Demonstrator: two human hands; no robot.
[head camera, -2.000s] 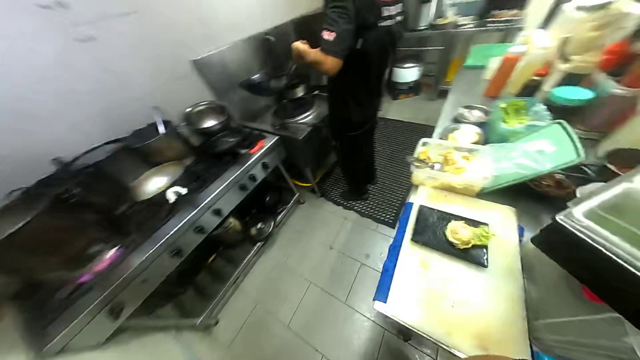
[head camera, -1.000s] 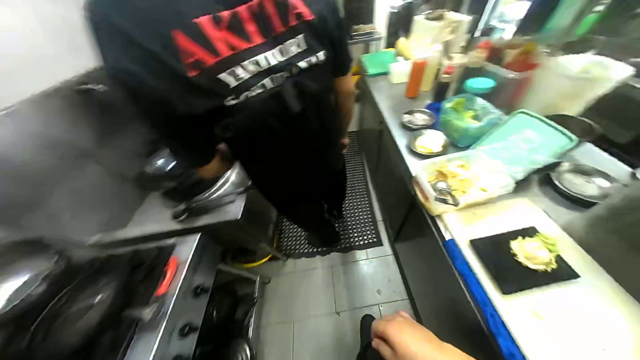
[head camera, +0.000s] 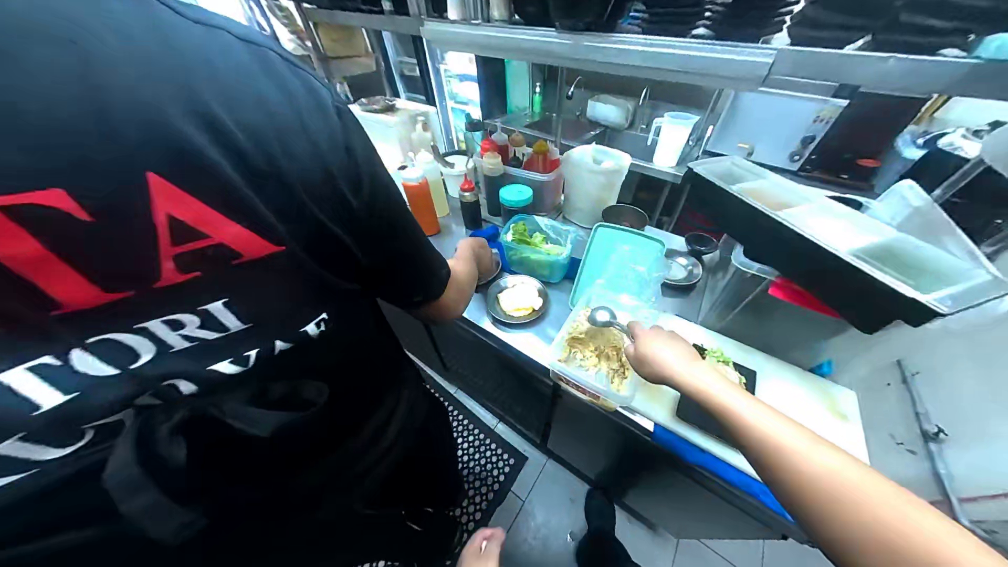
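My right hand (head camera: 664, 356) grips the handle of a metal spoon (head camera: 605, 317), whose bowl is over the far end of a plastic container (head camera: 563, 366) of shredded, creamy-looking food (head camera: 594, 354). Behind my right forearm, a black slate plate (head camera: 744, 374) with green lettuce (head camera: 717, 356) and partly hidden pale food lies on a white cutting board (head camera: 839, 409). Low in the view, my left hand (head camera: 482, 549) hangs over the floor, only partly visible, with no object seen in it. A turquoise lid (head camera: 626, 256) rests beside the container, with a clear plastic bag on it.
A co-worker in a black shirt (head camera: 236, 236) stands close at left, one hand (head camera: 475, 258) at a small dish. Near it are a metal bowl (head camera: 516, 299) of pale food, a turquoise tub (head camera: 535, 256) of lettuce and sauce bottles (head camera: 421, 201). A black-sided tray (head camera: 835, 236) stands at right.
My right hand now holds the spoon that lay in the food container. The co-worker has come to the counter beside me, one hand at a small dish. The view has turned toward the counter.
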